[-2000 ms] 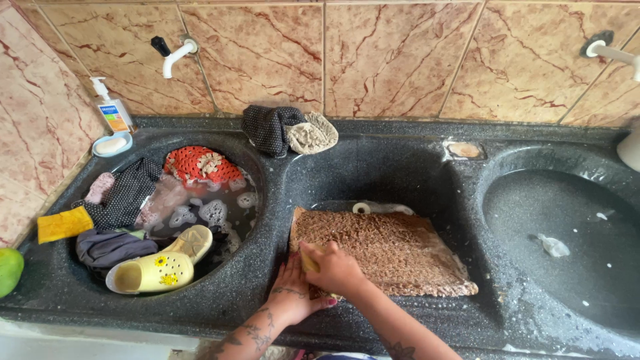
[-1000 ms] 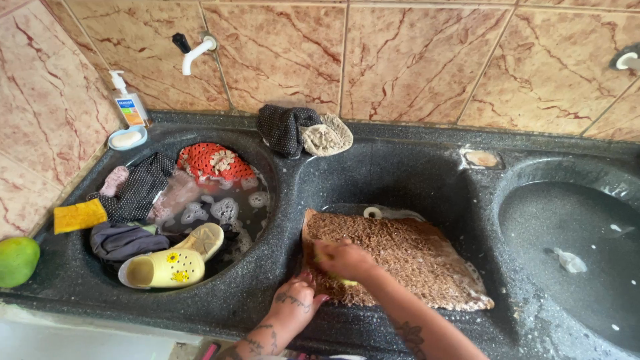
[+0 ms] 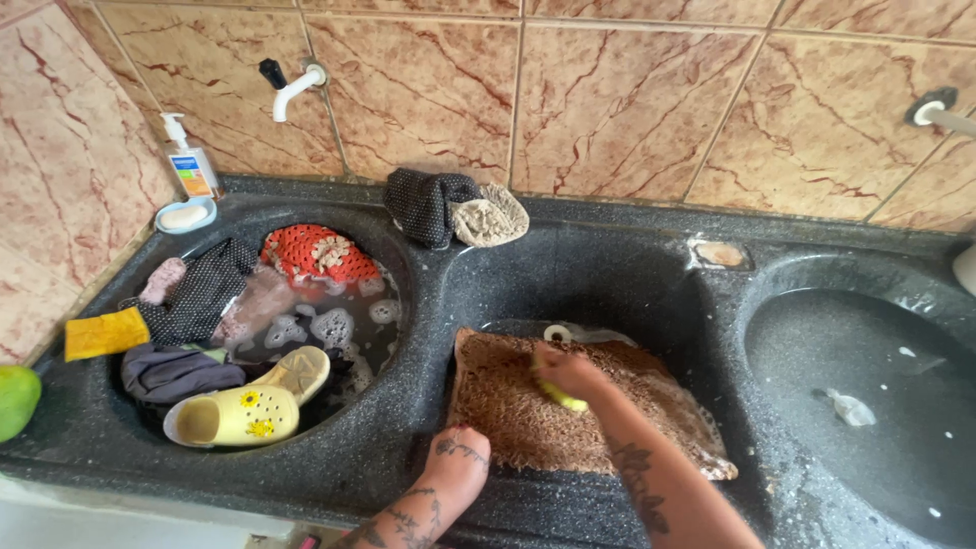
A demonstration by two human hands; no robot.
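Note:
A brown shaggy mat (image 3: pixel 518 404) lies wet and spread in the middle basin of the dark speckled sink. My right hand (image 3: pixel 568 374) is closed around a yellow scrubbing brush or sponge (image 3: pixel 568 398), pressed on the mat's pile; motion blurs it, so its kind is unclear. My left hand (image 3: pixel 461 450) rests at the mat's lower left corner with its fingers curled down; they seem to grip the edge, though the fingertips are hidden. A white ring-shaped drain part (image 3: pixel 558 333) shows just behind the mat's back edge.
Left basin: yellow clogs (image 3: pixel 252 415), dotted cloth (image 3: pixel 202 293), red crochet piece (image 3: pixel 316 255) and sudsy water. A yellow cloth (image 3: pixel 107 334) hangs over its rim. Cloths (image 3: pixel 435 206) lie on the back ledge. Soap dish (image 3: pixel 185 216), pump bottle (image 3: pixel 191 164), tap (image 3: pixel 293 91). Right basin (image 3: pixel 854 366) holds water.
My right hand has moved with the yellow scrubber from the mat's left part, near my left hand, towards its upper middle. My left hand stays at the near left corner. The view has shifted somewhat.

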